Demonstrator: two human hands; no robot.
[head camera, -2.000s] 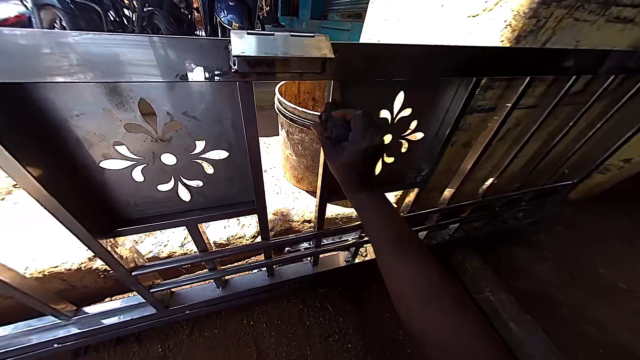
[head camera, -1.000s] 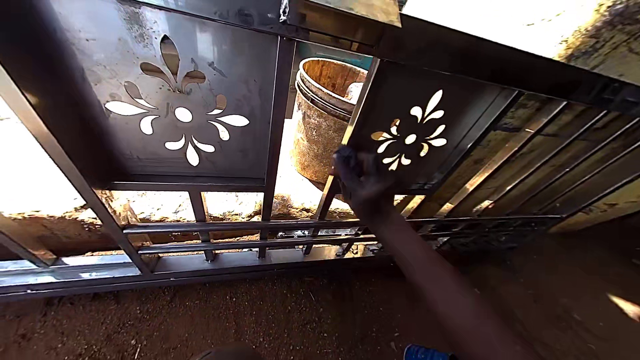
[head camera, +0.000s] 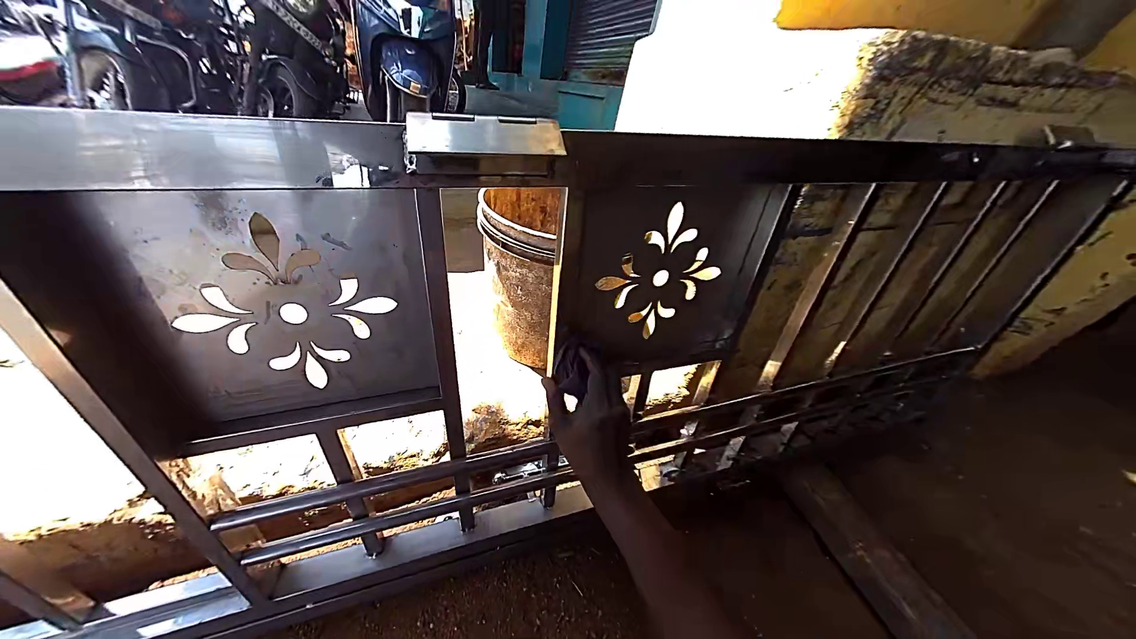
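A dark metal gate (head camera: 497, 519) with flat bars and two cut-out floral panels stands on its edge across the view. My right hand (head camera: 586, 417) is closed around a dark cloth (head camera: 575, 368) and presses it to an upright bar (head camera: 570, 266) beside the lower left corner of the right panel (head camera: 661, 328). The left panel (head camera: 266, 373) is to the left of the hand. A bright metal plate (head camera: 484, 138) sits on the top rail. My left hand is out of view.
Behind the gate stands a stained bucket (head camera: 519, 302). Motorcycles (head camera: 284, 71) and a blue scooter (head camera: 408, 62) are parked beyond. A yellow wall (head camera: 958, 98) rises at the right. A long bar (head camera: 870, 550) lies on the dirt ground at the lower right.
Two seconds ago my right hand was higher, near the top of the right panel's left edge; it has moved down along the upright bar. The view has tilted between frames.
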